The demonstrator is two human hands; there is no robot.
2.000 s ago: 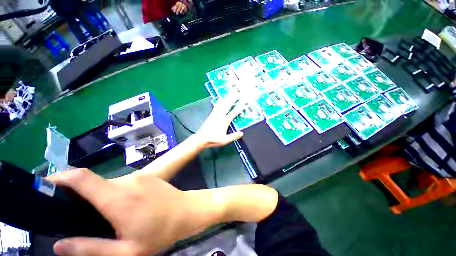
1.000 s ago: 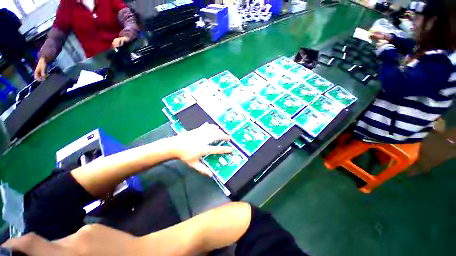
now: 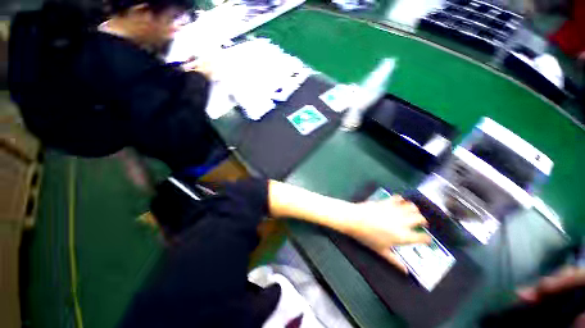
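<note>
My left hand [image 3: 388, 227] lies over the black work mat with its fingers on a green circuit board with a white edge [image 3: 431, 264]. A second green and white edge [image 3: 380, 195] shows behind the hand, mostly hidden by it. My right hand [image 3: 557, 283] is blurred and cut off at the lower right edge, around the dark electric screwdriver [image 3: 535, 314]. The screwdriver's tip is not in view.
The screw feeder [image 3: 503, 154] stands behind the mat. A black open tray [image 3: 407, 125] and a clear plastic bag [image 3: 372, 93] lie farther left. A side mat [image 3: 272, 141] holds two boards and a white pile. A person in dark clothing [image 3: 128, 96] sits at the left.
The view has swung left from the rows of boards to the work mat. My left hand has moved from those rows to a board beside the feeder. My right hand is now at the right edge.
</note>
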